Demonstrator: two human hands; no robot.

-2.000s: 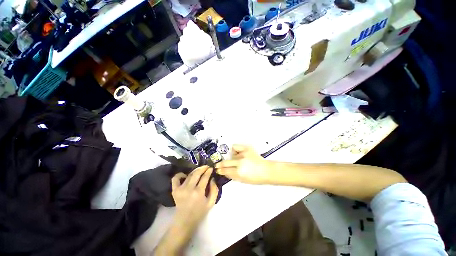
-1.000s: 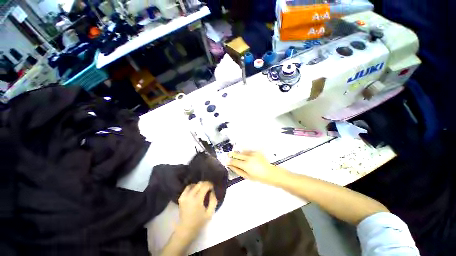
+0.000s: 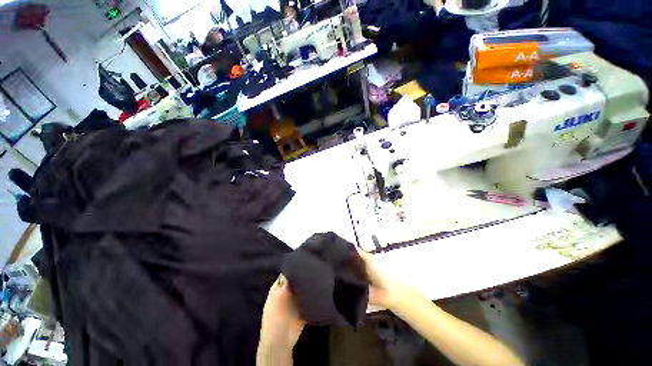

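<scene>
A dark garment piece [image 3: 314, 282] is held up at the table's front edge, its end open like a tube. My left hand [image 3: 280, 307] holds its left side, the fingers partly hidden by the cloth. My right hand [image 3: 375, 280] holds its right side, the fingertips hidden behind the cloth. The white JUKI sewing machine [image 3: 536, 132] stands beyond, and its needle area [image 3: 382, 193] has no cloth under it. The piece is off the machine bed.
A large heap of dark cloth [image 3: 164, 236] fills the left. Pink-red snips [image 3: 500, 198] and a white scrap [image 3: 565, 199] lie right on the table [image 3: 443, 264]. Orange boxes [image 3: 506, 64] and a white bottle [image 3: 405, 112] stand behind the machine. Other machines are further back.
The garment end has come away from the needle area towards me, lifted and opened between both hands. The view has swung left and up, showing more of the heap and the room.
</scene>
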